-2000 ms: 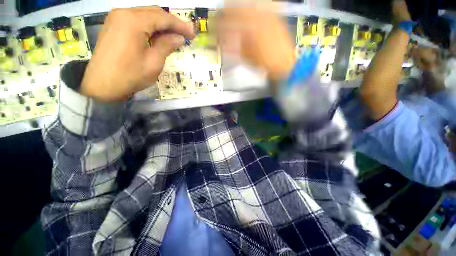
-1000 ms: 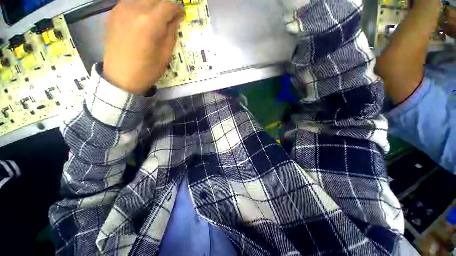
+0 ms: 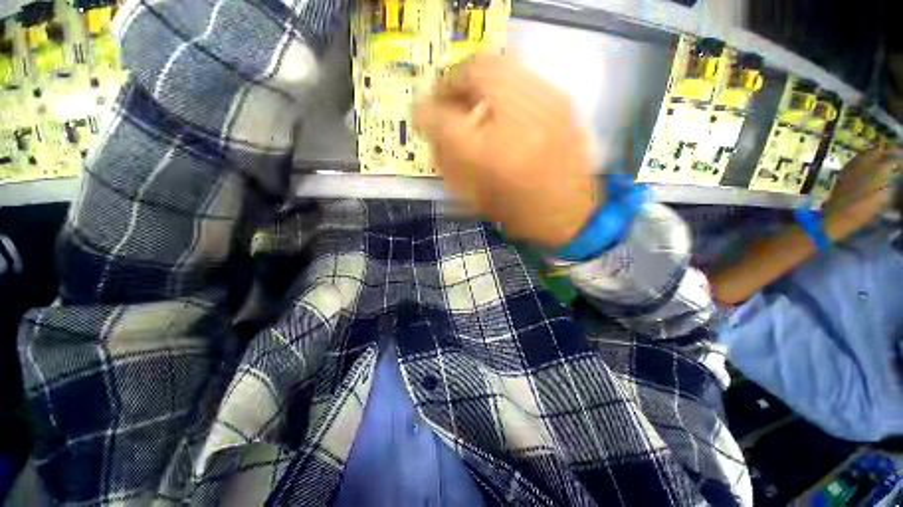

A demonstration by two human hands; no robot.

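Observation:
A cream-yellow circuit board panel (image 3: 391, 104) lies on the line in front of me, with yellow and black parts along its far edge and small dark parts on it. My right hand (image 3: 510, 149), with a blue strap (image 3: 606, 220) on the wrist, is over the panel's right side. It is blurred, its fingers curled; whether it holds anything cannot be told. My left hand is out of the picture; only its checked sleeve (image 3: 198, 129) shows, reaching past the top edge at the left.
The rail's metal edge (image 3: 327, 186) runs along the near side. More board panels lie at the left (image 3: 59, 109) and the right (image 3: 693, 124). At the right is another person's forearm (image 3: 767, 265) with a blue wrist band and a light blue sleeve.
My left hand has gone from over the panel out past the top edge. My right hand has come back into view over the panel. The view has shifted.

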